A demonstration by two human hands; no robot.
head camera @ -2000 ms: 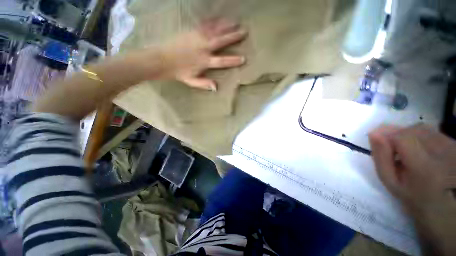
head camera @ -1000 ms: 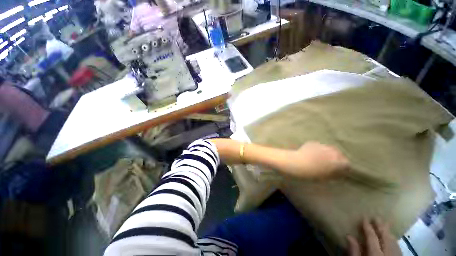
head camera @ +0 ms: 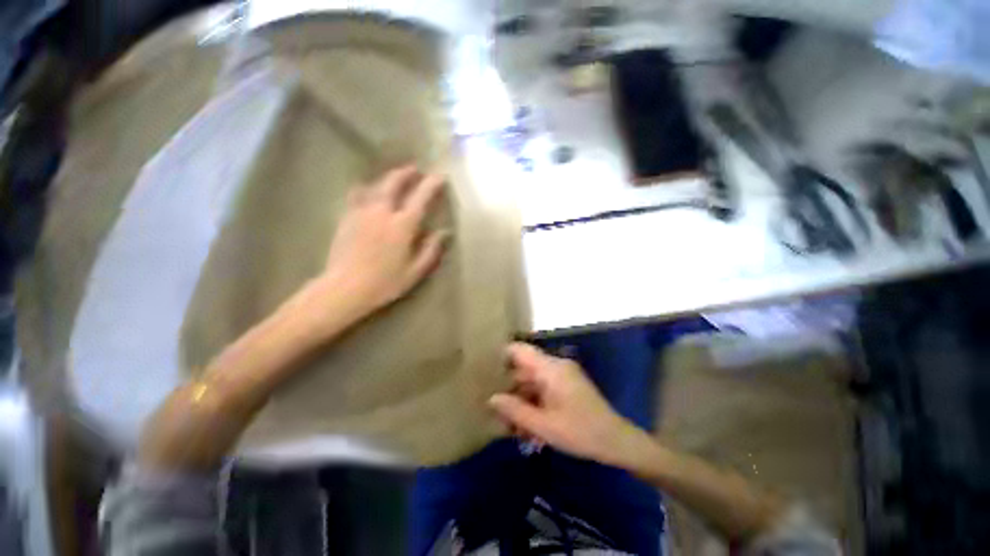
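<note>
The large khaki garment panel (head camera: 407, 348) lies over the left part of the white table, with a broad white band (head camera: 163, 250) along its left side. Its lower edge hangs over the table's front edge. My left hand (head camera: 385, 239) lies on the panel with its fingers a little apart, holding nothing. My right hand (head camera: 559, 402) is at the panel's right edge near the front, fingers bent and fingertips on or beside the cloth. Blur hides whether they pinch it. The machine's needle area is blurred.
A black smartphone (head camera: 655, 114) lies on the white tabletop (head camera: 619, 272). A dark cord (head camera: 619, 214) crosses the tabletop. Shears with black handles (head camera: 820, 212) lie to the right. Khaki cloth (head camera: 760, 418) is below the table at right.
The view has swung right, away from the neighbouring machine. The panel now lies at left with its white band running lengthwise. My left hand has opened flat; my right hand is at the edge.
</note>
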